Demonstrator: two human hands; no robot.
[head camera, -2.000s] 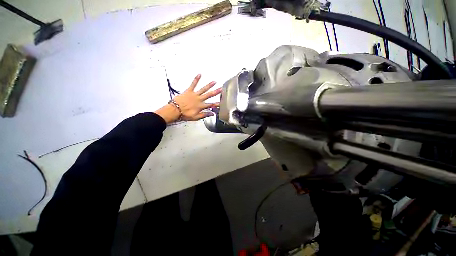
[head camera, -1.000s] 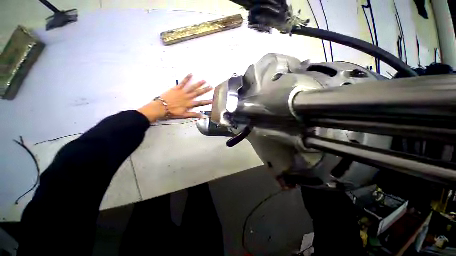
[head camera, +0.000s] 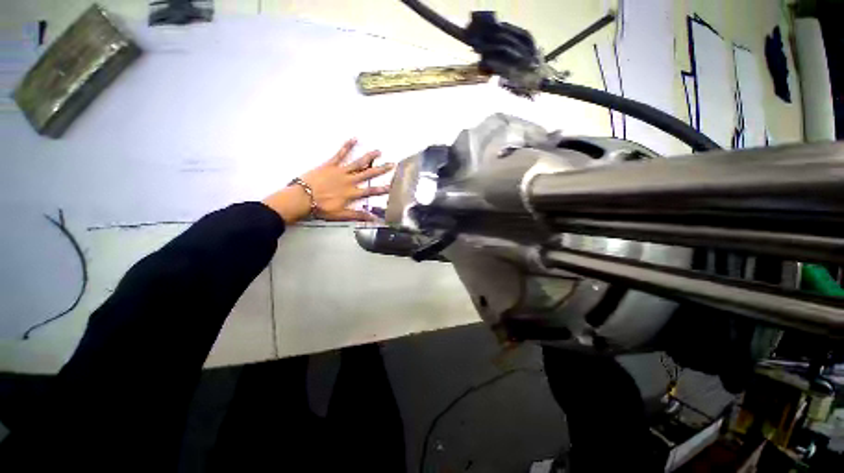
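Note:
The large silver cutting machine (head camera: 509, 203) fills the right centre, its steel rods running to the right edge. My left hand (head camera: 338, 189) lies flat with spread fingers on the white paper marker (head camera: 222, 120), fingertips close beside the machine's front. It holds nothing. The dark edge of the fabric lay (head camera: 148, 224) runs left from under my forearm. The blade is hidden by the machine. My right hand is not visible; the machine and rods cover that side.
A block weight (head camera: 74, 69) and a bar weight (head camera: 421, 80) lie on the paper. A clamp (head camera: 180, 11) is at the top edge. The black power cable (head camera: 639, 106) arches above the machine. Cut pieces (head camera: 708, 74) lie upper right. Boxes and clutter stand lower right.
The view has shifted, so the weights appear further right. The machine and my left hand now line up along the lay's edge. The hand stays flat and spread beside the machine.

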